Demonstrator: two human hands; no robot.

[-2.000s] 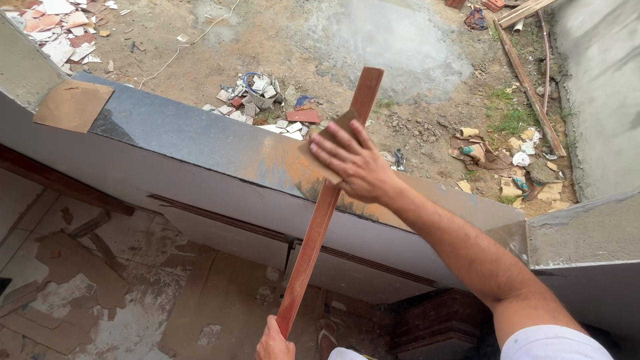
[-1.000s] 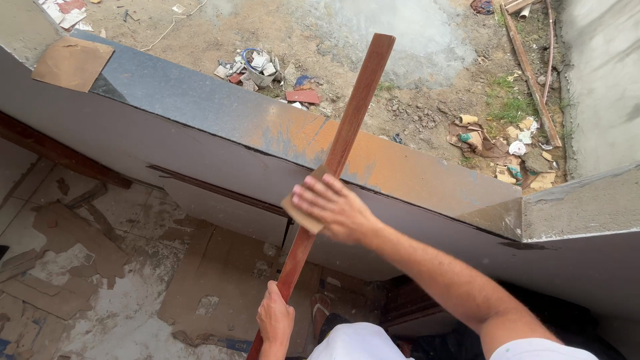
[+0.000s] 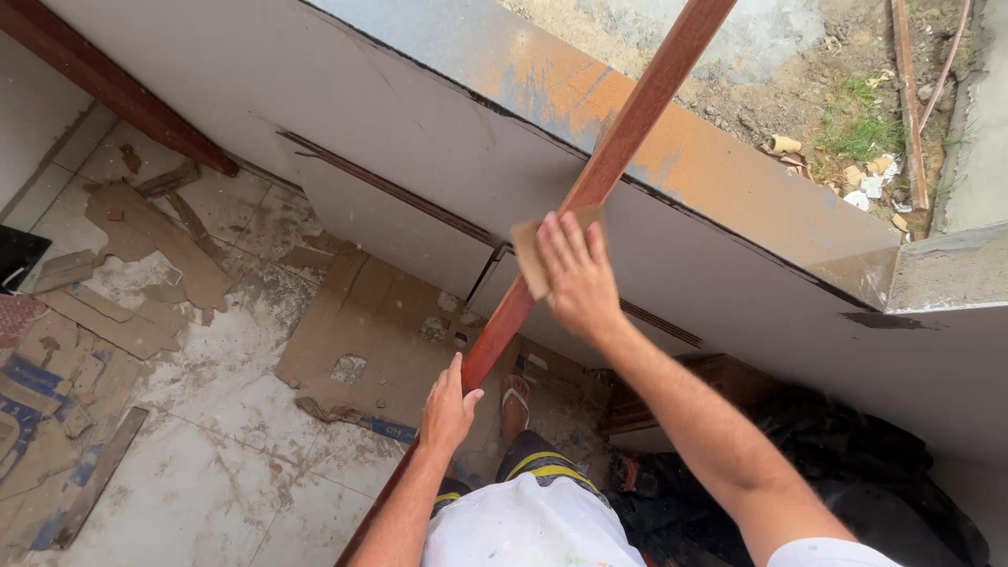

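A long reddish wooden strip [image 3: 630, 134] runs diagonally from the lower middle up across the dusty stone sill [image 3: 709, 150]. My left hand [image 3: 447, 409] is wrapped around its lower part, thumb on top. Higher up, just on the near side of the sill, my right hand [image 3: 581, 276] presses a folded sheet of sandpaper [image 3: 531, 256] flat against the strip's upper face, with the fingers spread over it. Orange-brown dust coats much of the sill around the strip. The strip's lower end is hidden behind my left forearm.
Flattened cardboard [image 3: 346, 315] and scraps lie on the dirty tiled floor [image 3: 197, 472]. A dark red wooden beam [image 3: 118, 87] stands at the upper left. Black plastic sheeting [image 3: 827, 472] is heaped at the lower right. Past the sill are soil, rubble and a wooden plank [image 3: 909, 110].
My right hand and the sandpaper have moved down the strip, from over the sill to its near side. My left hand still holds the lower part. The view has shifted.
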